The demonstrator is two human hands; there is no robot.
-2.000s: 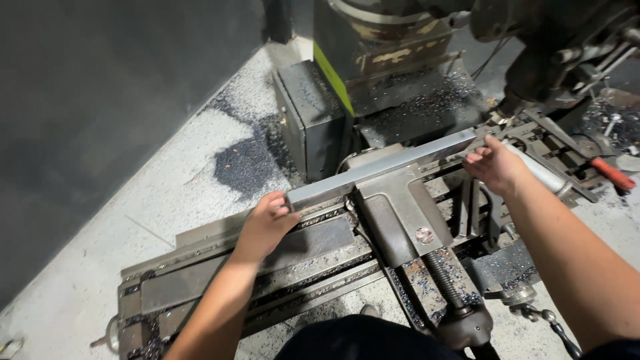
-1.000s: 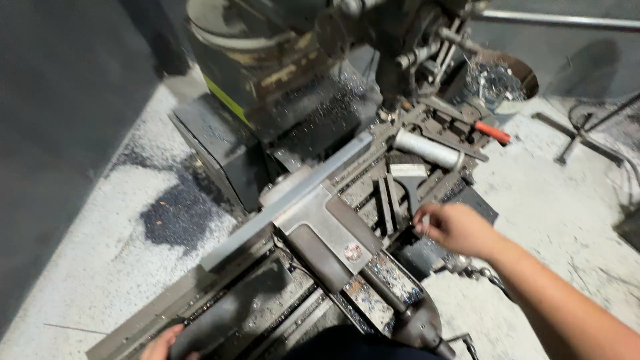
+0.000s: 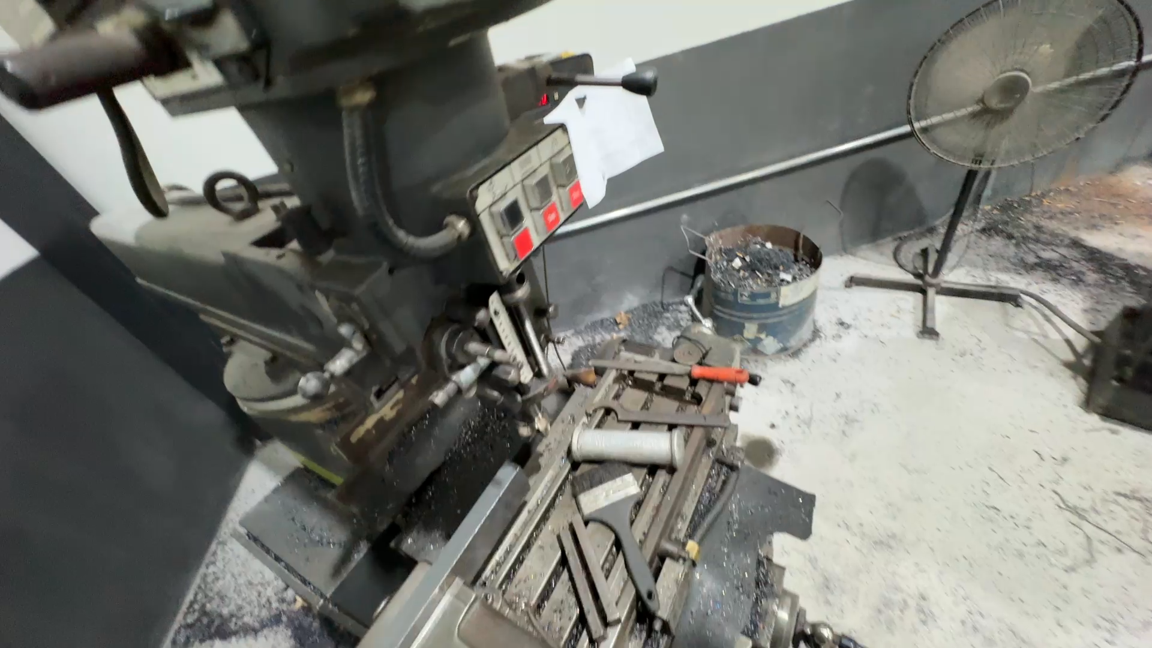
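Neither of my hands shows in the head view now. A rectangular metal bar (image 3: 461, 560) lies at the machine vise (image 3: 481, 621), whose body is cut off by the bottom edge. On the slotted table of the milling machine (image 3: 540, 531) rest a paint brush with a black handle (image 3: 623, 517), a pair of thin flat metal bars (image 3: 589, 576), a light grey metal cylinder (image 3: 627, 446), an open-end wrench (image 3: 661, 417) and a file with a red handle (image 3: 718, 374). The milling head (image 3: 387, 117) with its control panel (image 3: 531, 200) stands at upper left.
A blue drum of metal chips (image 3: 763, 301) stands behind the table's far end. At the upper right is a pedestal fan (image 3: 1003, 90) on a crossed base. Crank handles (image 3: 819, 633) project at the lower right. Chips litter the floor (image 3: 918, 486).
Both hands, on the bar two seconds ago, came off it and have now left the view. The view has swung up and right, bringing the control panel and fan in.
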